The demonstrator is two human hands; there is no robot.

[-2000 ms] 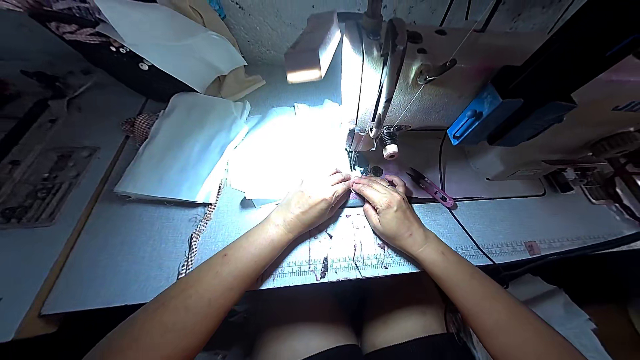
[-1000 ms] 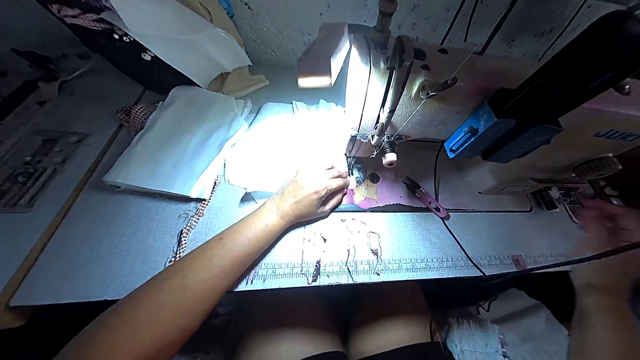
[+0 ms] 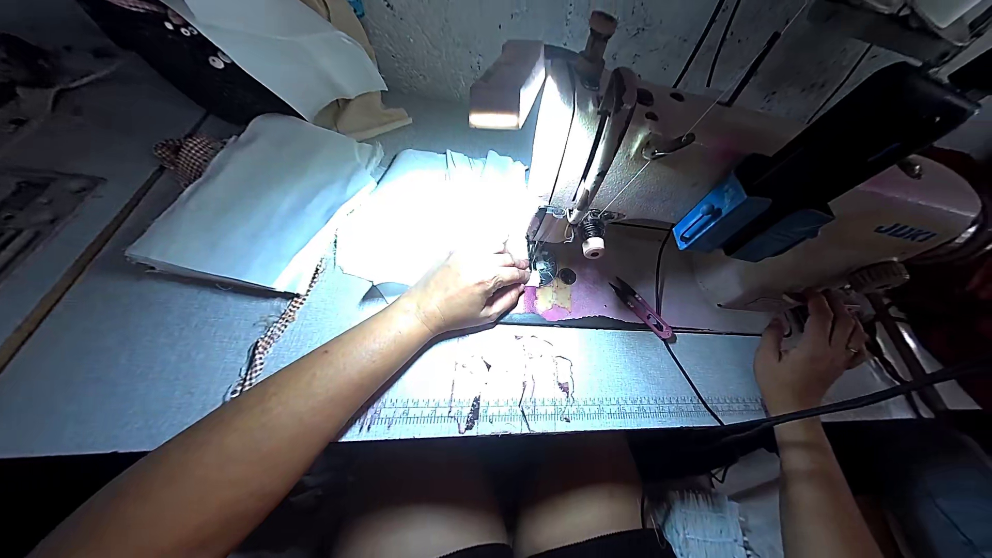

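My left hand (image 3: 480, 291) rests at the needle area of a Juki sewing machine (image 3: 659, 163), fingertips pinching the edge of white fabric (image 3: 426, 209) beside the presser foot. The fabric is washed out by the lamp glare, so its layers are hard to tell. My right hand (image 3: 810, 353) is at the lower right end of the machine, fingers curled on a part below the stitch-length lever; what exactly they touch is partly hidden. Pink thread snips (image 3: 645, 310) lie on the machine bed between the hands.
A stack of white fabric pieces (image 3: 256, 201) lies left, with a checked fabric strip (image 3: 283, 333) near it. Dark and pale garments are piled behind. A printed ruler (image 3: 573, 408) runs along the table's front edge, with thread scraps above it. A black cable (image 3: 868, 399) crosses at right.
My right hand has left the needle area, where it was beside the left, and moved right to the machine's far end. My left hand stays at the fabric edge.
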